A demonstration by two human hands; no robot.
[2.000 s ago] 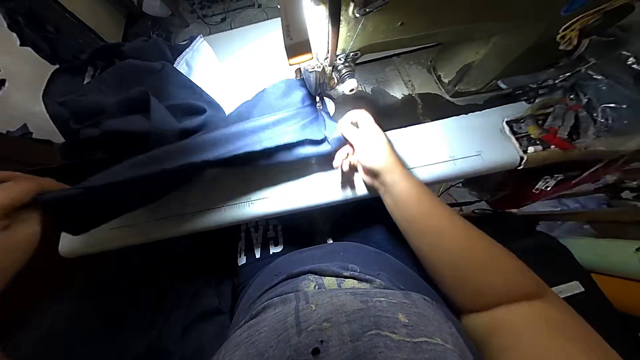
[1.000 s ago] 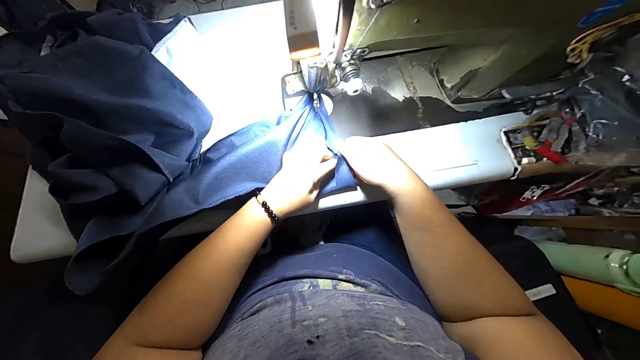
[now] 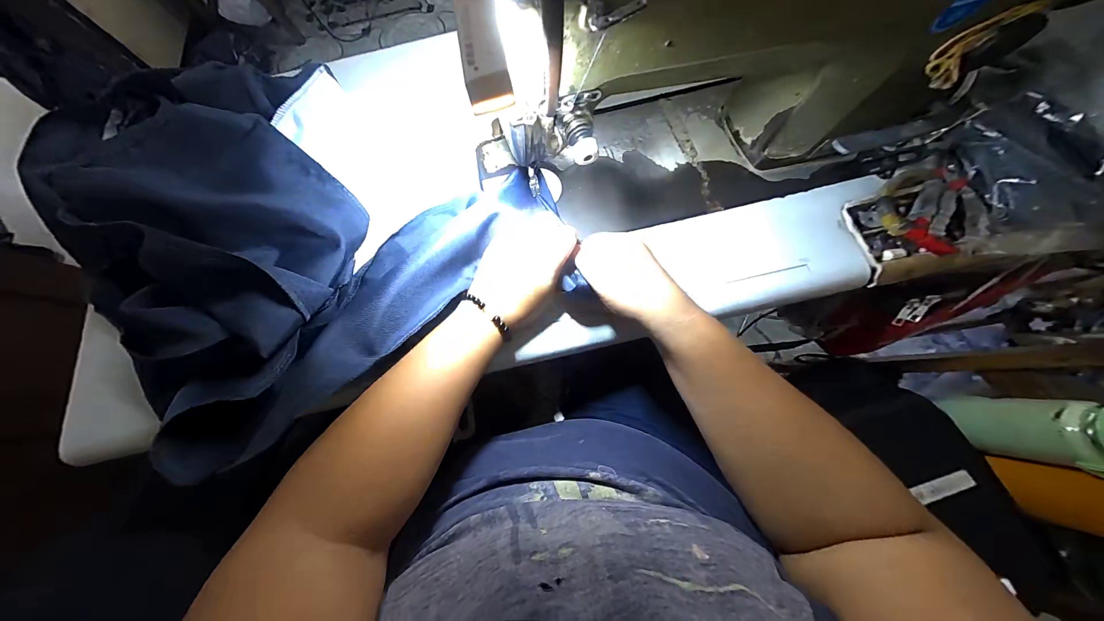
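Note:
Navy blue fabric [image 3: 241, 198] lies bunched over the left of the white table, and a strip of it runs up to the needle area of a green sewing machine [image 3: 690, 52]. Just in front of the presser foot [image 3: 533, 177], my left hand [image 3: 526, 259], with a black beaded bracelet [image 3: 487, 315] at the wrist, grips the fabric. My right hand [image 3: 625, 276] is closed on the fabric's edge beside it, the two hands almost touching. Strong lamp light washes out the fingers of both hands. The fabric gathers beneath the foot.
The white sewing table [image 3: 750, 250] has a cut-out at its right end, holding tools and small parts, among them a red-handled tool [image 3: 931, 237]. A lamp [image 3: 483, 60] hangs beside the needle. Plastic bags [image 3: 1026, 172] lie at the right, above a green cylindrical object [image 3: 1009, 427].
My left hand has come from the far left to the fabric near the presser foot, beside my right hand. The fabric, stretched taut two seconds ago, now lies in loose folds at the left.

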